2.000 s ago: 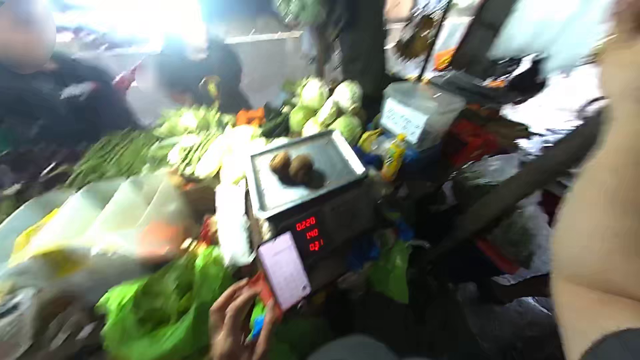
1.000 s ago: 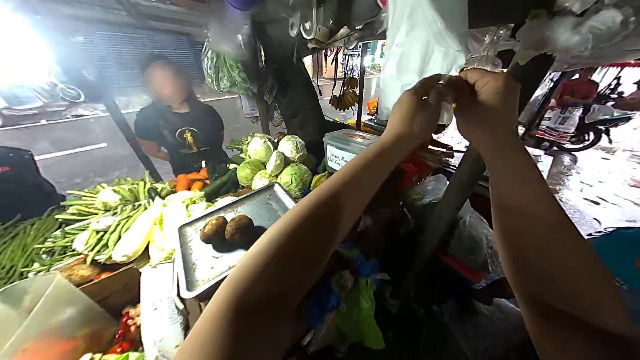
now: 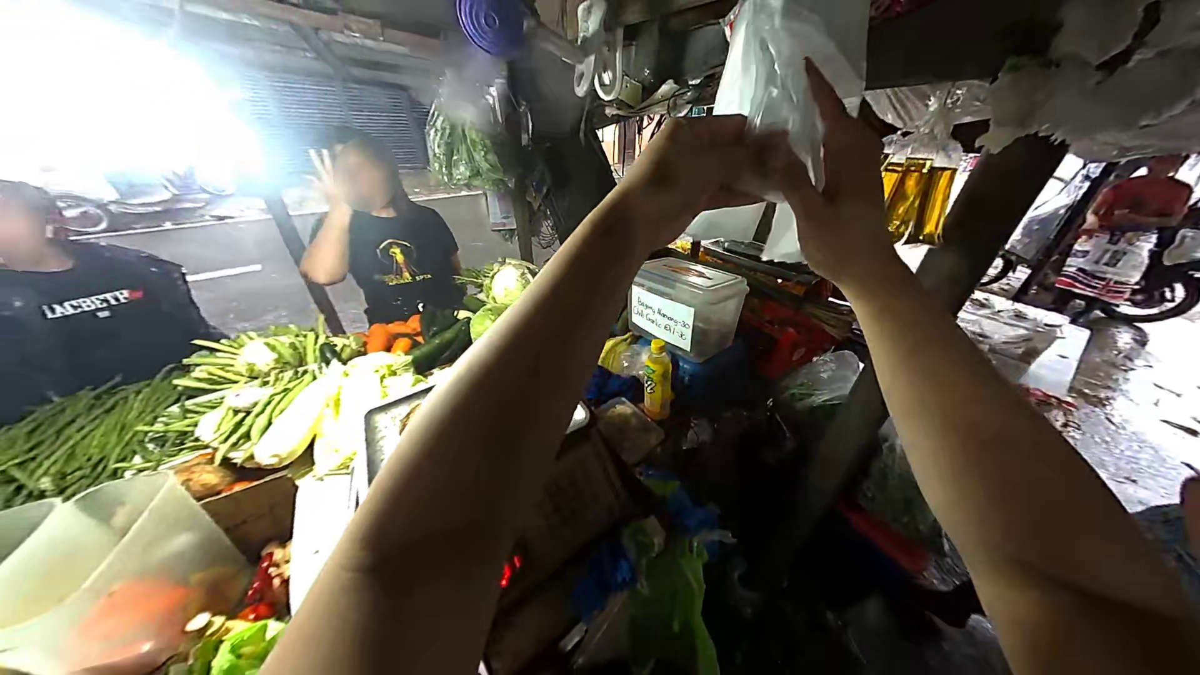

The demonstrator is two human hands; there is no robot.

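Both of my arms reach up and forward to a clear plastic bag (image 3: pixel 787 84) at the top centre. My left hand (image 3: pixel 698 164) has its fingers closed on the bag's lower part. My right hand (image 3: pixel 834 178) grips the same bag from the right, with one finger pointing up. Behind it hangs a whitish plastic sheet or bag. Below my left forearm lies the metal tray of a scale (image 3: pixel 380 436), mostly hidden by the arm. Red digits of its display glow beneath the arm.
Green beans (image 3: pixel 84 431), pale long vegetables (image 3: pixel 300 417), carrots (image 3: pixel 394 333) and a cauliflower (image 3: pixel 511 281) lie at the left. A lidded plastic tub (image 3: pixel 689 305) and a yellow bottle (image 3: pixel 657 380) stand mid-view. A slanted post (image 3: pixel 984 225) is at the right. Two people stand across the stall.
Two seconds ago my left hand was low, beside a phone at the scale; the phone is out of sight now. Both hands have since risen to the hanging bags. One person has raised a hand.
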